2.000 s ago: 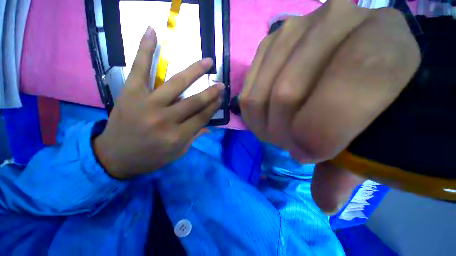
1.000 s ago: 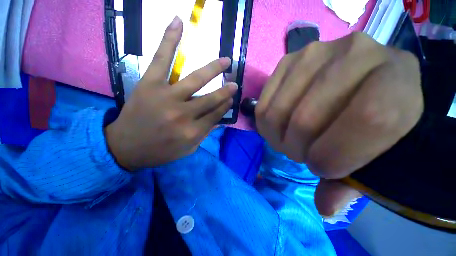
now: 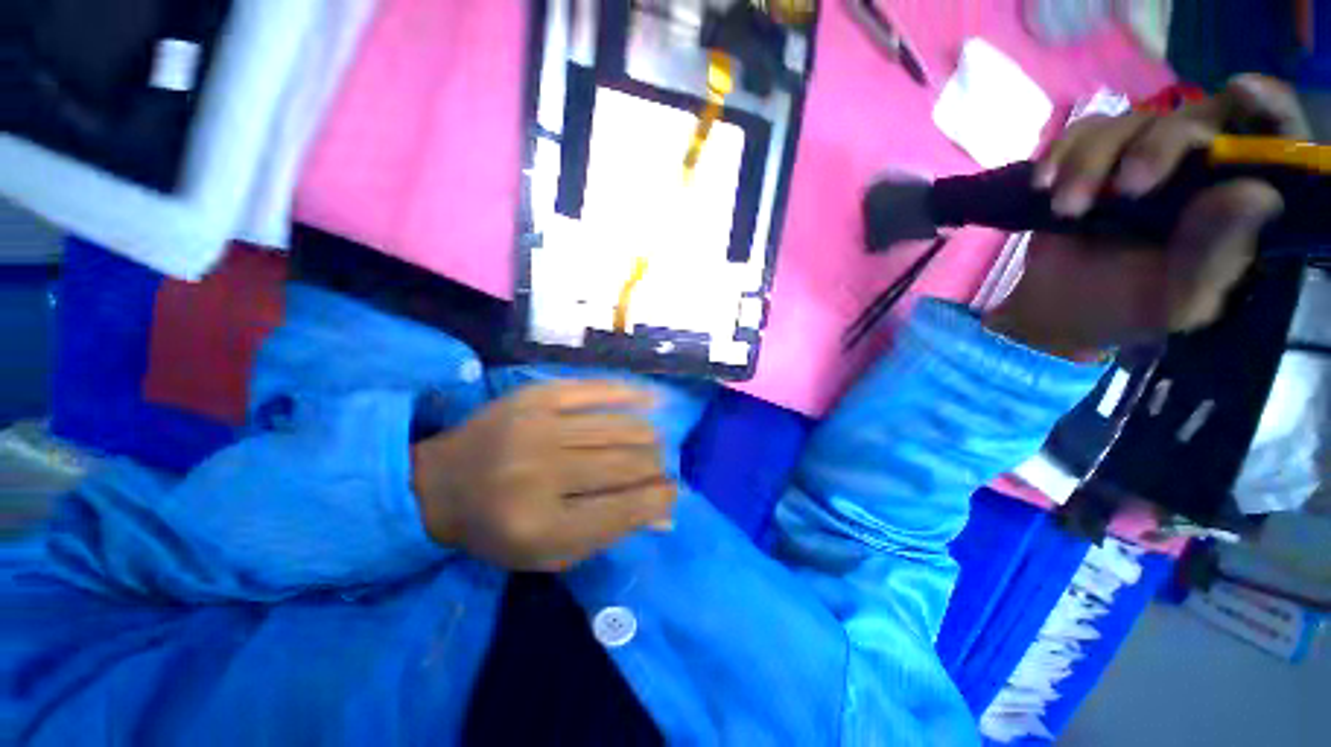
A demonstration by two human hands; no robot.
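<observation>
The opened tablet [image 3: 664, 219] lies on the pink mat, its white inside up, with an orange-gold flex cable [image 3: 710, 110] down its middle and black strips at both sides. My left hand [image 3: 548, 474] is off the tablet, just below its near edge, with fingers curled; nothing shows in it. My right hand [image 3: 1153, 219] is raised at the right, gripping the black electric screwdriver [image 3: 1007, 199] with a yellow-orange stripe. The driver lies level, its nose pointing left near a dark block [image 3: 899, 212]. The picture is blurred.
Dark tweezers [image 3: 893, 292] lie right of the tablet. A white piece [image 3: 993, 102] and a slim pointed tool [image 3: 888, 37] are farther back. Black slabs on white sheets [image 3: 190, 219] stand at left. More black slabs [image 3: 1190, 394] lie at right. A blue bin [image 3: 1007, 584] is below the bench edge.
My left hand has come off the tablet toward my body and its fingers have curled. My right hand has moved up and right with the driver, now tilted level. The view has shifted, showing more bench.
</observation>
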